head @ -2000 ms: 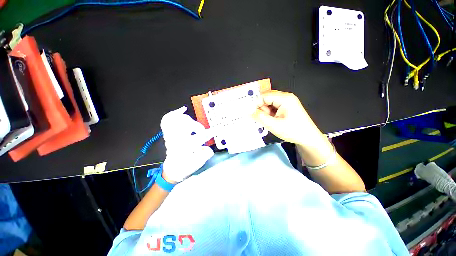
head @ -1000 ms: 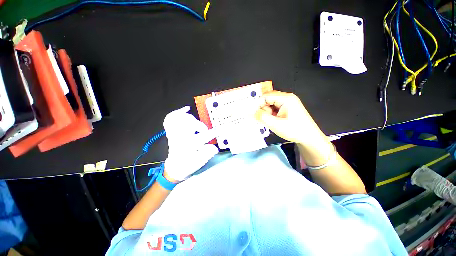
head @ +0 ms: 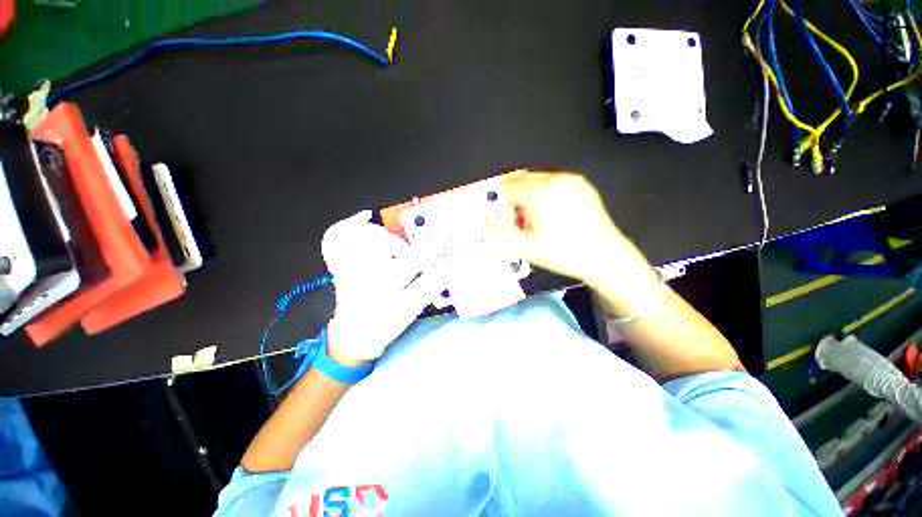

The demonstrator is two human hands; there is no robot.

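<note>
A flat square device unit lies white underside up, with dark round feet, on an orange-red foam pad at the bench's front edge. A thin white piece sticks out past its near edge. My left hand, in a white glove with a blue wrist strap, holds the unit's left side. My bare right hand is on the unit's right side with fingers bent; whether it grips anything cannot be told.
A second unit lies on the black mat at back right, a white piece sticking out. Units and foam pads stand at left. A blue cable crosses the back. Blue and yellow cables lie at right.
My right hand has shifted slightly up and its fingers have changed pose over the unit's right side. My left hand still holds the unit. The view has shifted a little.
</note>
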